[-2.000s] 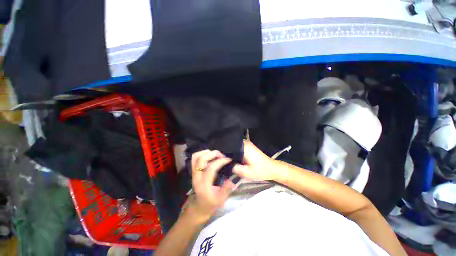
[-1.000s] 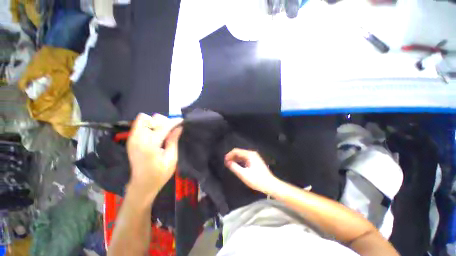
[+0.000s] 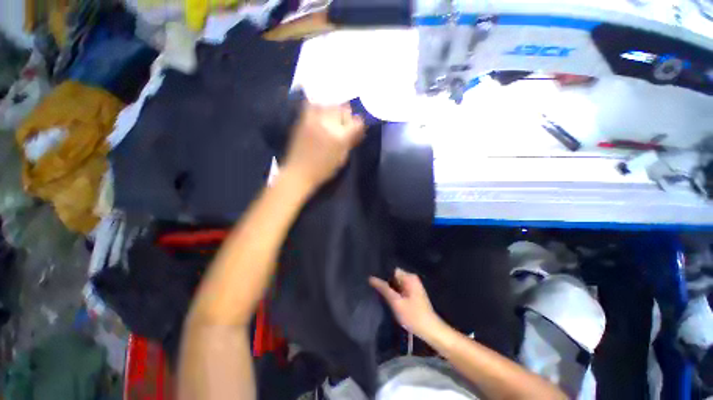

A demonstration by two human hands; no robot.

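Observation:
My left hand (image 3: 327, 139) is closed on the upper edge of a black fabric panel (image 3: 336, 258), above the table's left part. The panel hangs from it over the table edge towards my lap. My right hand (image 3: 406, 301) is lower, in front of the dark cloth near my waist, fingers partly spread; whether it touches the cloth cannot be told. Another black panel (image 3: 408, 168) lies flat on the table under the lamp. More black panels (image 3: 211, 133) lie at the left. The needle area is blurred by glare.
The white machine head (image 3: 539, 48) stands at the back right. Black snips (image 3: 560, 133) and a red tool (image 3: 629, 145) lie on the table. A red basket (image 3: 147, 367) is lower left. Grey-and-white bundles (image 3: 567, 308) hang at right. Mustard cloth (image 3: 66, 148) is far left.
My left hand has risen from my lap to above the table, drawing the black panel up with it. My right hand has let the fingers part and stays low. The view has shifted towards the machine.

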